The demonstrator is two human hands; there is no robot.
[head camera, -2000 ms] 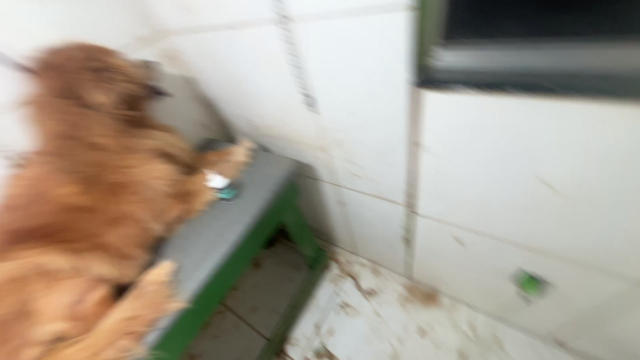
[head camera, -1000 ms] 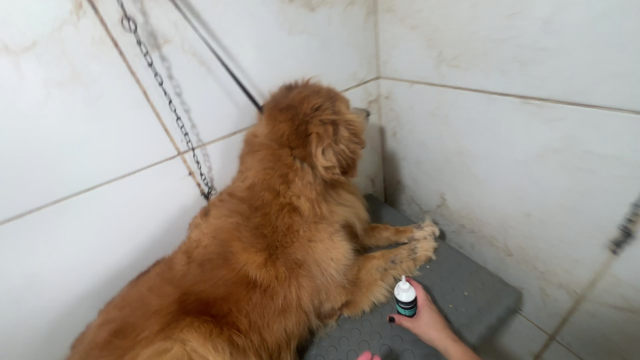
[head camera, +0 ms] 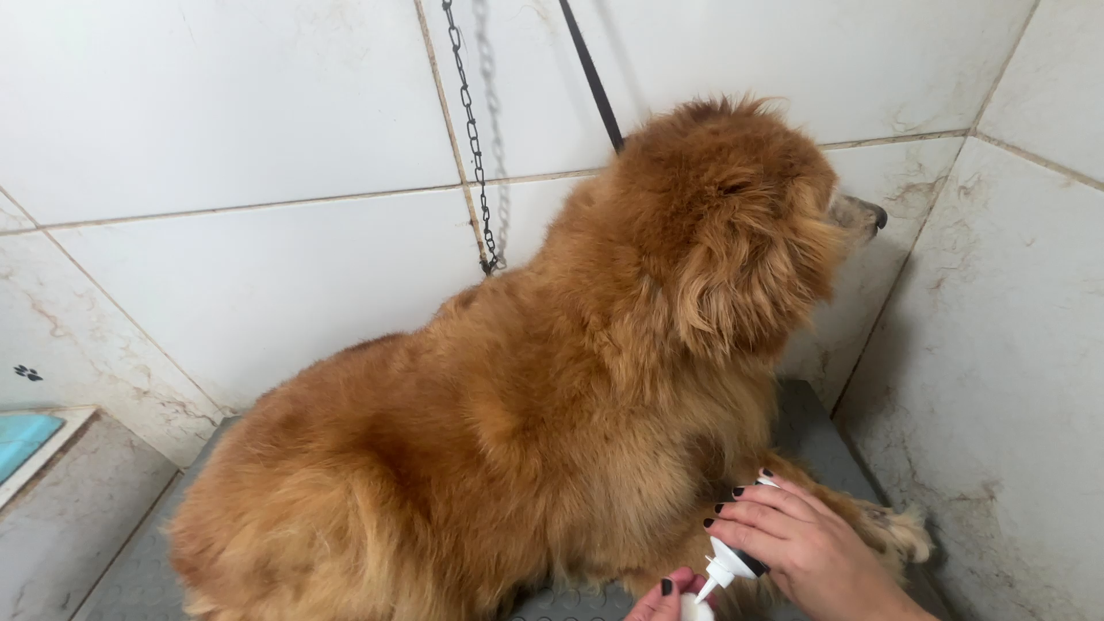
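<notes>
A reddish-brown long-haired dog (head camera: pixel 517 414) lies on a grey textured table top (head camera: pixel 142 552), its muzzle pointing right. My right hand (head camera: pixel 806 539) grips a dark and white squeeze bottle (head camera: pixel 731 559), tilted with its nozzle down to the left, beside the dog's front legs. At the bottom edge my left hand (head camera: pixel 664 599) pinches a small white round piece, perhaps a cotton pad (head camera: pixel 695 609), right at the nozzle tip. Much of my left hand is out of frame.
White tiled walls (head camera: pixel 302 285) meet in a corner at the right. A metal chain (head camera: pixel 473 138) and a black strap (head camera: pixel 593 78) run down behind the dog. At the left edge sits a light-blue object (head camera: pixel 24 440) on a ledge.
The bottle, upright in my right hand a second ago, is now tipped nozzle-down. My left hand has come in further with the white piece. The view has moved closer to the dog.
</notes>
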